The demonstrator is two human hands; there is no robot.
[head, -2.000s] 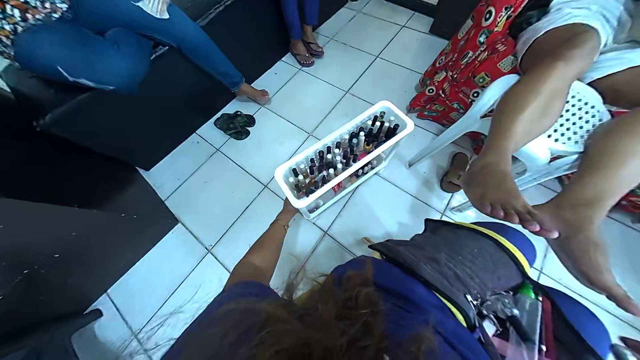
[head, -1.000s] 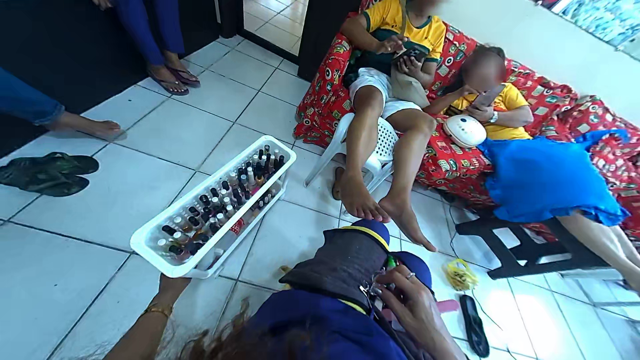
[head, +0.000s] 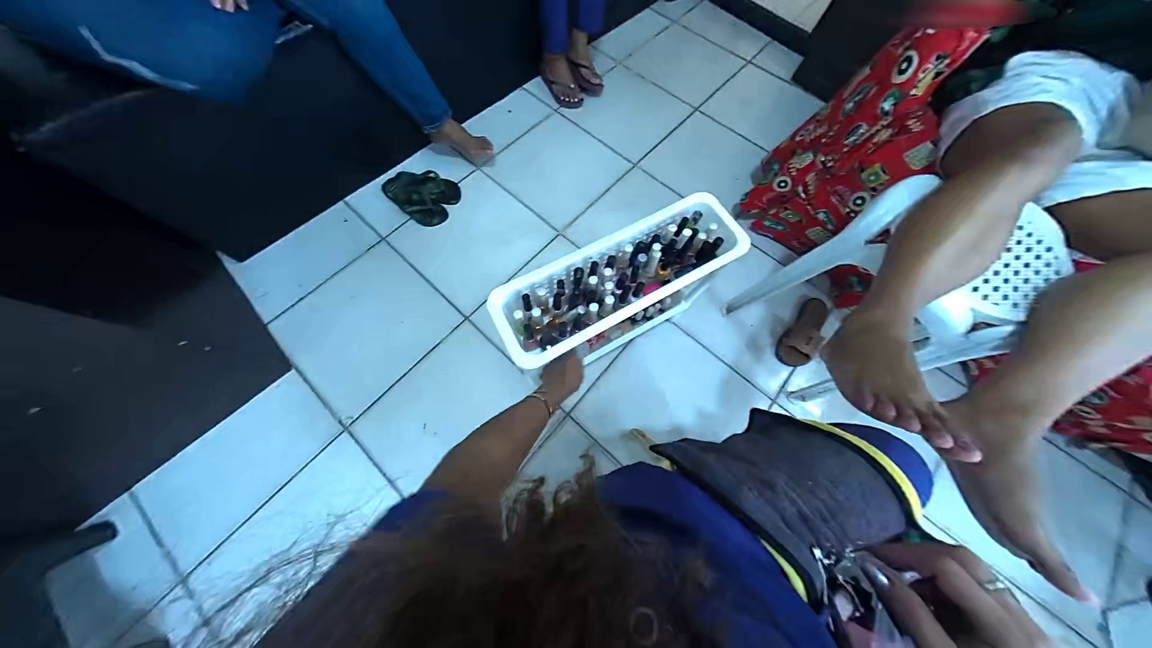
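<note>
A long white plastic basket (head: 621,238) full of nail polish bottles (head: 612,288) with black and white caps is in front of me. My left hand (head: 562,376) is at its near lower side, the fingers hidden under the rim, so its hold cannot be told. A thin bracelet is on that wrist. At the lower right, my right hand (head: 945,589), with a ring, is at small clear and metallic items (head: 850,576) beside the dark grey cloth (head: 792,477) on my lap. Whether it grips one of them is unclear.
A person's bare feet (head: 891,369) rest near a white plastic chair (head: 1008,261) on the right. Dark green flip-flops (head: 423,196) and a brown sandal (head: 803,333) lie on the tiled floor. Other people's legs are along the black bench (head: 297,144).
The view has swung left and down since one second ago. My right hand, out of view two seconds ago, is at the lower right. My left hand stays by the basket.
</note>
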